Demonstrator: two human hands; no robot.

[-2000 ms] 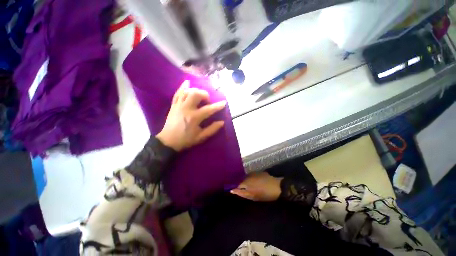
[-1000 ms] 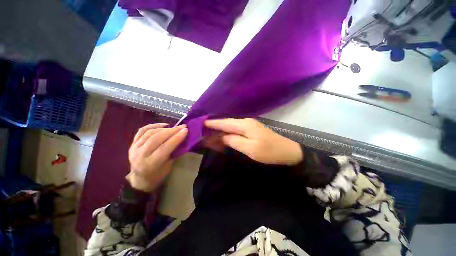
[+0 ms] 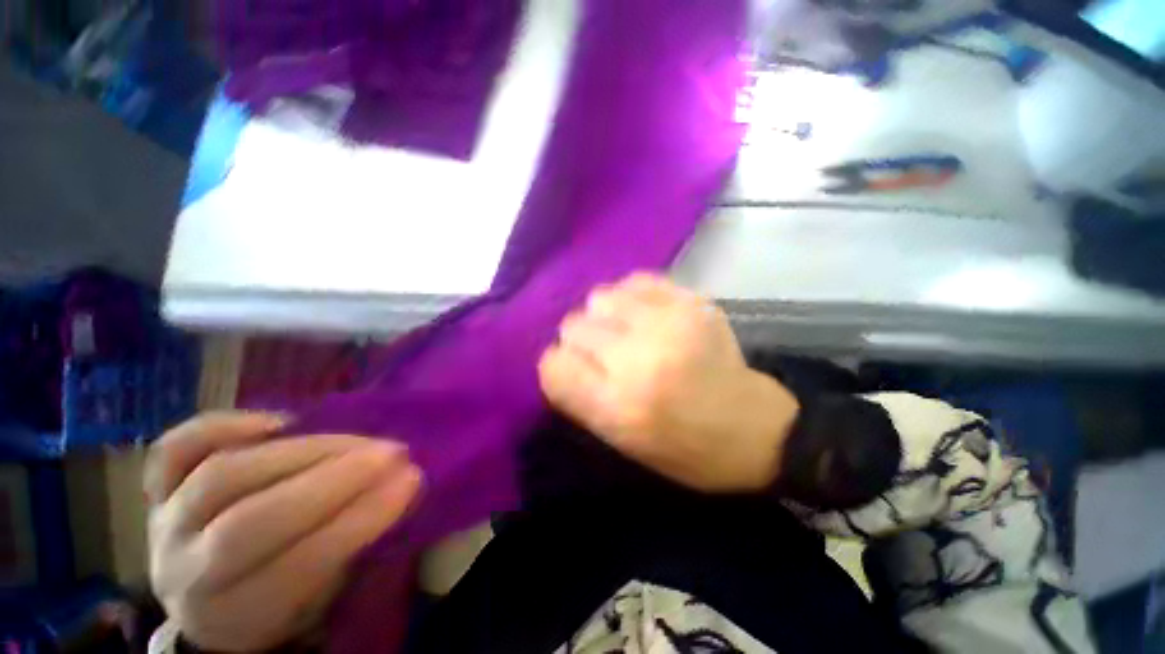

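Observation:
A purple fabric piece (image 3: 575,243) runs from the bright needle area over the table's front edge to my hands. My left hand (image 3: 275,524) grips its lower left end, blurred. My right hand (image 3: 664,383) is closed on the right edge of the cloth, just below the table edge. The sewing machine (image 3: 882,32) is blurred and cut off at the top; the presser foot cannot be made out. The thread snips (image 3: 892,174) lie on the table right of the needle area.
A purple stack (image 3: 409,77) lies at the table's upper left. The table's front edge (image 3: 319,311) crosses the view. Dark red cloth (image 3: 371,607) hangs below it. Blue baskets (image 3: 121,396) stand at the left. A dark object (image 3: 1118,243) lies at the right.
My left hand has moved left and down with the cloth end, away from my right hand. Both hands were close together at the cloth end before. The view has shifted and blurred.

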